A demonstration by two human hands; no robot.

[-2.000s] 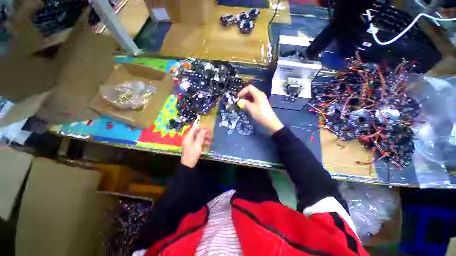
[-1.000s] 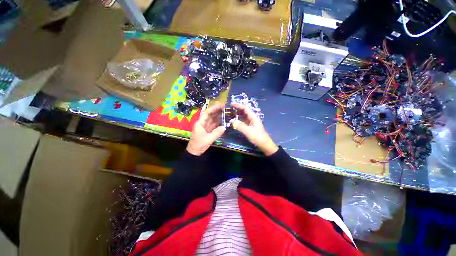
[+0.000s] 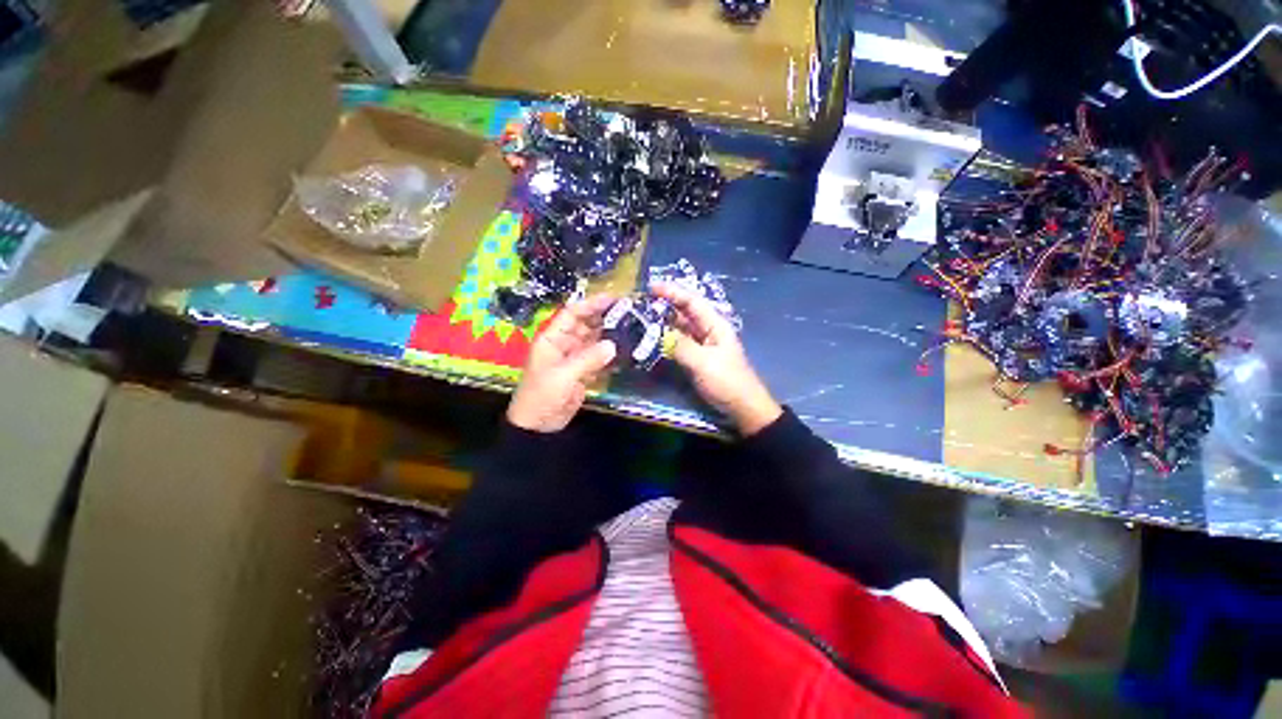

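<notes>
A small round black and silvery motor unit [image 3: 637, 334] is held between both hands above the front edge of the mat. My left hand [image 3: 567, 368] grips its left side with thumb and fingers. My right hand [image 3: 714, 363] holds its right side, with a yellow band at the thumb. The fingers cover part of the unit. A small pile of shiny metal brackets [image 3: 699, 288] lies on the dark mat just behind the right hand, partly hidden by it. A heap of glossy black parts [image 3: 581, 232] lies behind the left hand.
A light grey screw feeder [image 3: 841, 247] stands behind and right of the hands. A heap of wired assemblies [image 3: 1090, 302] lies at the right. An open carton [image 3: 312, 242] at the left holds a bag of small parts [image 3: 377, 207]. Another carton [image 3: 183, 548] stands below the bench.
Both hands have come together from the pile area over the bench's front edge. Since one second ago the held unit has turned, showing a round silvery side.
</notes>
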